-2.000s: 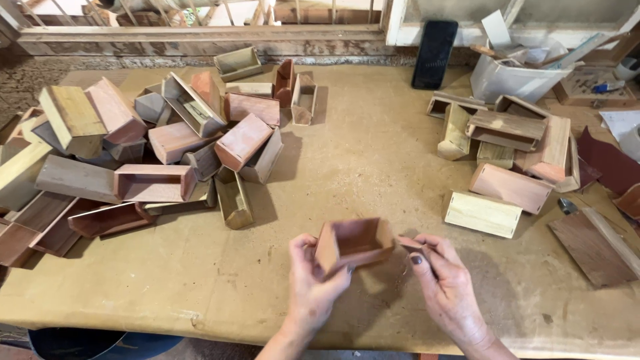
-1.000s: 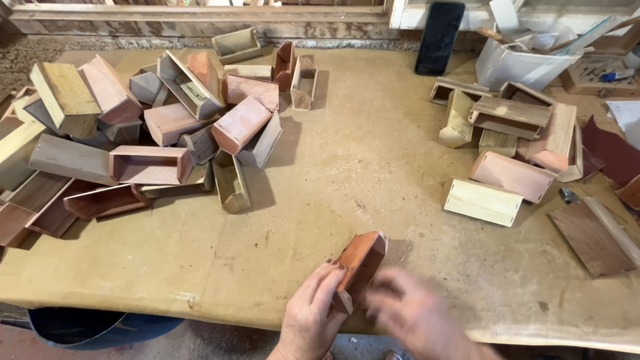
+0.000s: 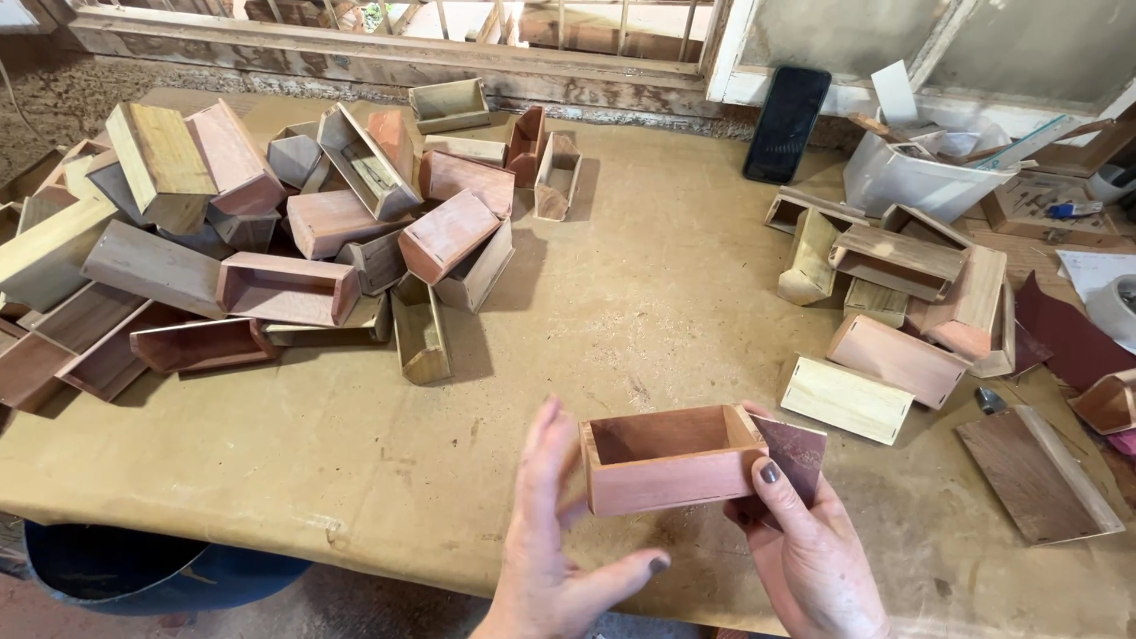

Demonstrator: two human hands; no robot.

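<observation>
A small reddish wooden box (image 3: 679, 479) is held above the paper-covered table in my right hand (image 3: 812, 541), its hollow side facing up. The thumb presses on the box's front right corner. Between that hand and the box's right end is a piece of dark red sandpaper (image 3: 794, 457). My left hand (image 3: 564, 541), slightly blurred, is at the box's left end with fingers and thumb spread, not gripping it. A pale wooden box (image 3: 846, 399) and a pinkish one (image 3: 898, 359) lie beyond the right hand.
Many similar wooden boxes (image 3: 288, 288) are piled at the left. Several more lie at the right, near a white plastic tub (image 3: 927, 177) of tools, a leaning phone (image 3: 787, 124), dark red sandpaper sheets (image 3: 1074, 333) and a brown wooden piece (image 3: 1034, 475). A blue bucket (image 3: 160, 568) stands below the table's front edge.
The box has passed from my left hand to my right hand and turned so that it lies roughly level. My left hand has let go and its fingers have spread.
</observation>
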